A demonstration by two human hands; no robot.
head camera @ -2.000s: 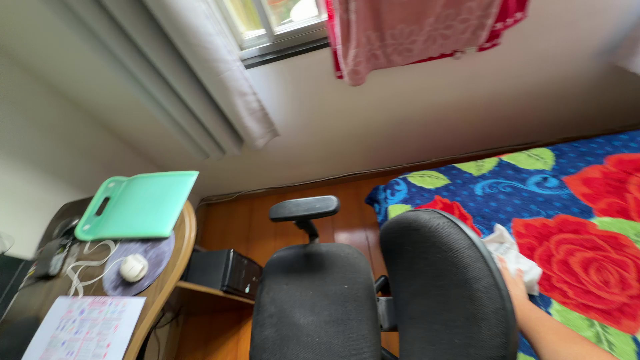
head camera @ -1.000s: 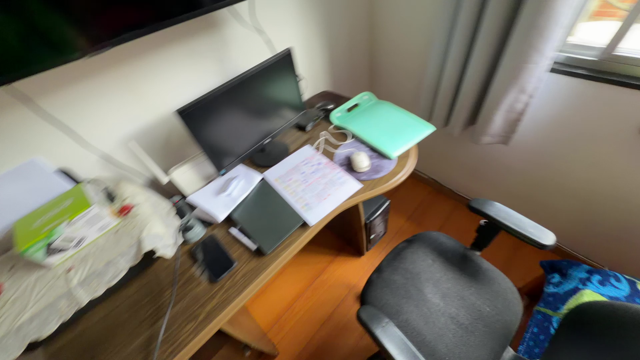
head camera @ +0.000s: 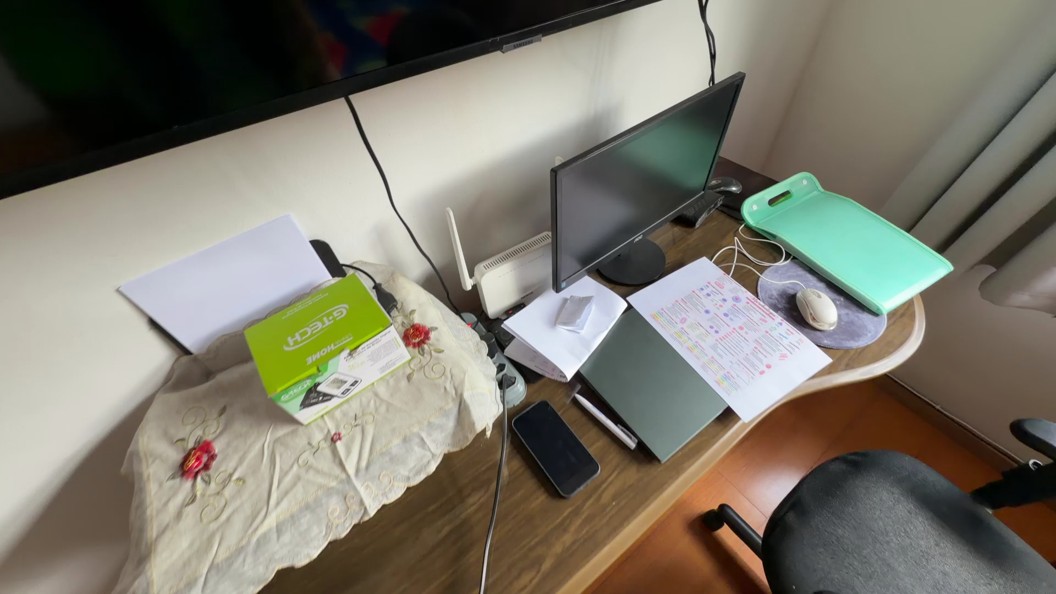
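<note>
Neither of my hands is in view. On the wooden desk (head camera: 462, 503) a black smartphone (head camera: 555, 448) lies face up, left of a white pen (head camera: 606, 419). A dark green folder or notebook (head camera: 652, 379) lies partly under a printed sheet (head camera: 730, 334). Folded white papers (head camera: 540, 326) carry a small crumpled silvery-white piece (head camera: 575, 313). A white mouse (head camera: 817, 308) rests on a round grey mouse pad (head camera: 775, 285), partly under a mint green case (head camera: 858, 239). At the left, a green and white G-Tech box (head camera: 322, 342) sits on an embroidered cloth (head camera: 272, 470).
A black monitor (head camera: 648, 190) and a white router (head camera: 516, 276) stand against the wall. A power strip (head camera: 510, 379) with cables lies by the cloth. A large wall television (head camera: 247, 66) hangs above. An office chair (head camera: 899, 520) stands at the right, near the desk's curved edge.
The view has swung left from the bed and chair to the desk. A hand at a white cloth or paper by the bed, seen two seconds ago, is out of view.
</note>
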